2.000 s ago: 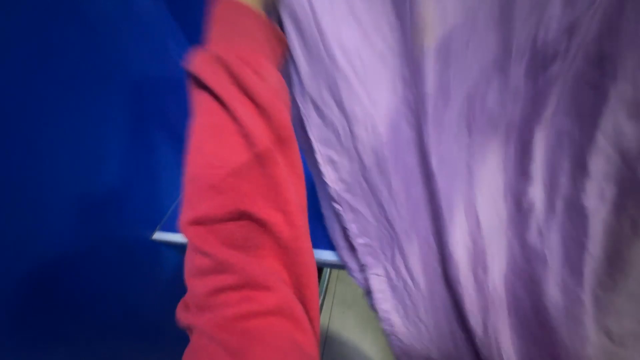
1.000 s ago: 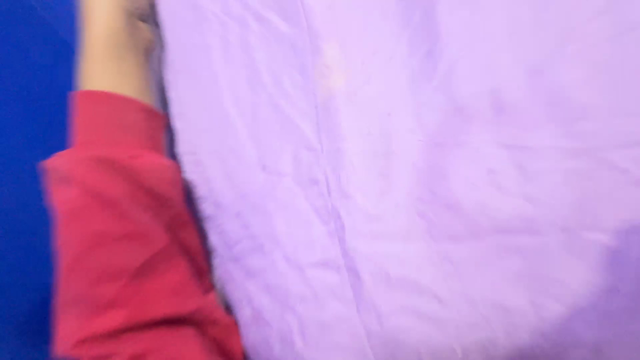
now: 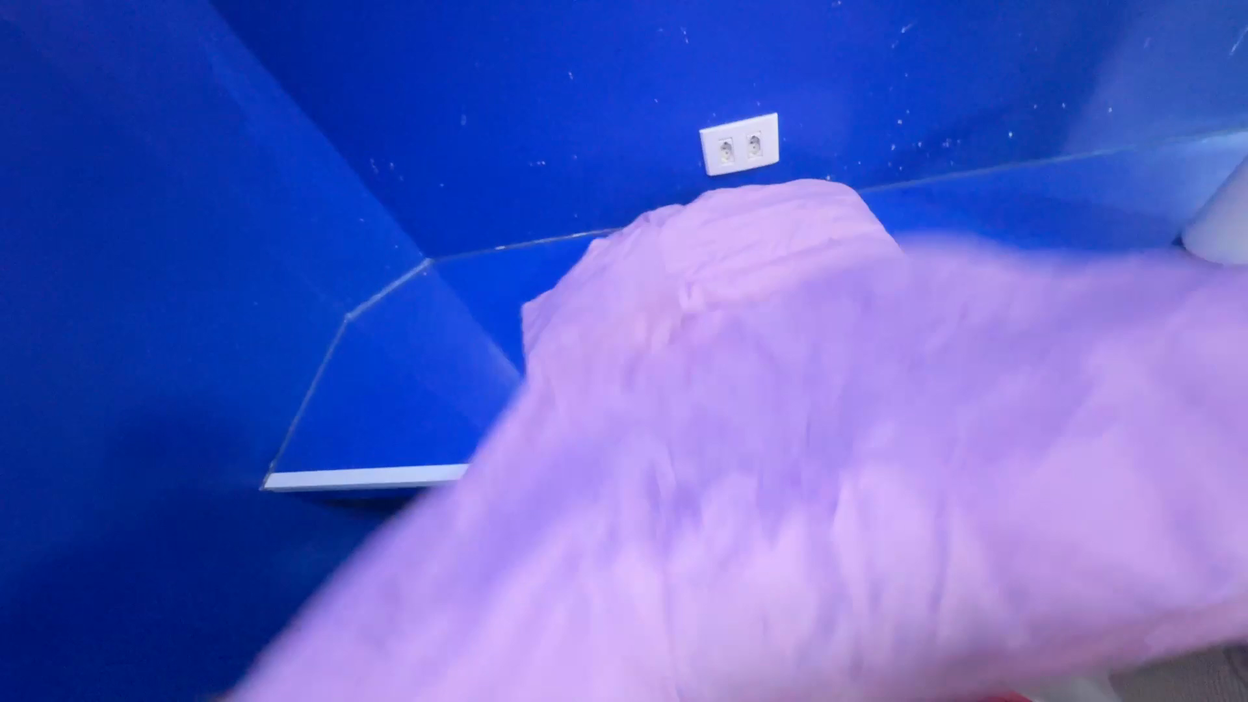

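A large light-purple cloth [image 3: 780,439] spreads across the middle and right of the head view, blurred along its near edges. Its far end rests on a blue shelf [image 3: 419,390] by the wall, while the near part hangs in loose folds toward the camera. Neither of my hands shows; the cloth or the frame's edge hides them, so what they hold cannot be seen. A small bit of red shows under the cloth at the bottom edge.
The blue wall [image 3: 546,107] carries a white double power outlet [image 3: 740,144] just beyond the cloth. A white strip [image 3: 366,477] edges the shelf's front. At the far right stands a pale rounded object [image 3: 1224,224], partly out of frame.
The red-sleeved arm at the left is no longer in sight. The cloth, upright and close before, now lies spread lower over the shelf. The view has shifted to show the wall and outlet.
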